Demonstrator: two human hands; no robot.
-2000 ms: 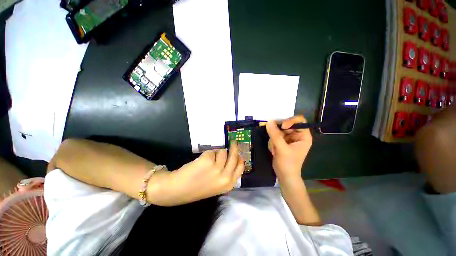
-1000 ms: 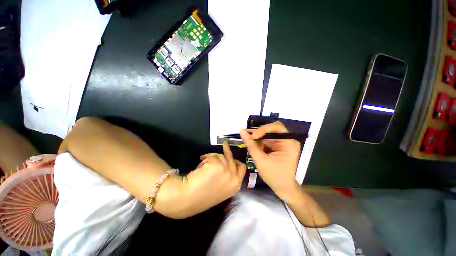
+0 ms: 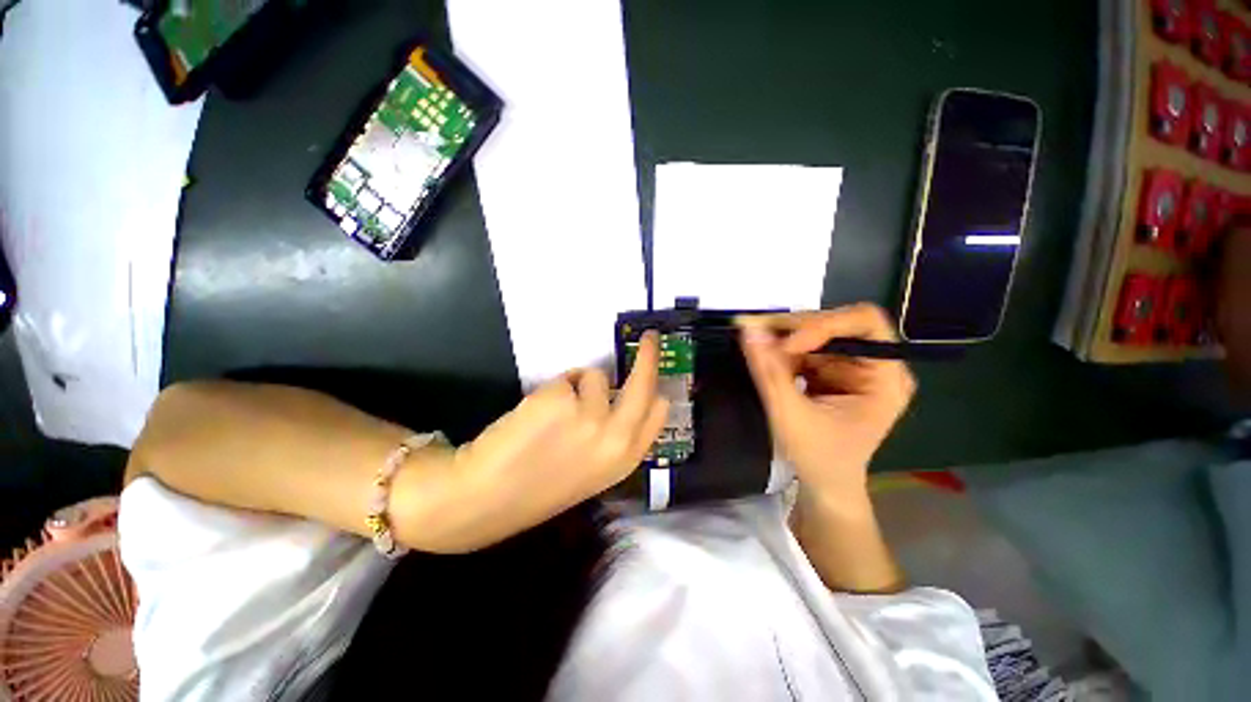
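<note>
A device unit (image 3: 676, 398) with a green and silver board in a black frame lies directly before me on the black part of an adhesive sheet (image 3: 748, 233). My left hand (image 3: 569, 432) rests on its left side, index finger on the top end of the board. My right hand (image 3: 834, 391) holds dark tweezers (image 3: 878, 348) between thumb and fingers, the tip pointing left near the unit's top edge. Whether a small piece is at the tip cannot be told. A second open unit (image 3: 406, 151) lies apart at the upper left.
A long white liner strip (image 3: 556, 192) runs left of the sheet. A smartphone (image 3: 971, 215) lies right. Red parts (image 3: 1168, 96) stand in rows on a tan tray, far right, with a person's arm beside them. White sheets (image 3: 89, 206) and a pink fan (image 3: 76, 617) are left.
The tweezers have moved right, from the liner strip's near end to the unit's top edge. My left index finger has moved from beside the strip's end onto the board. The view has shifted.
</note>
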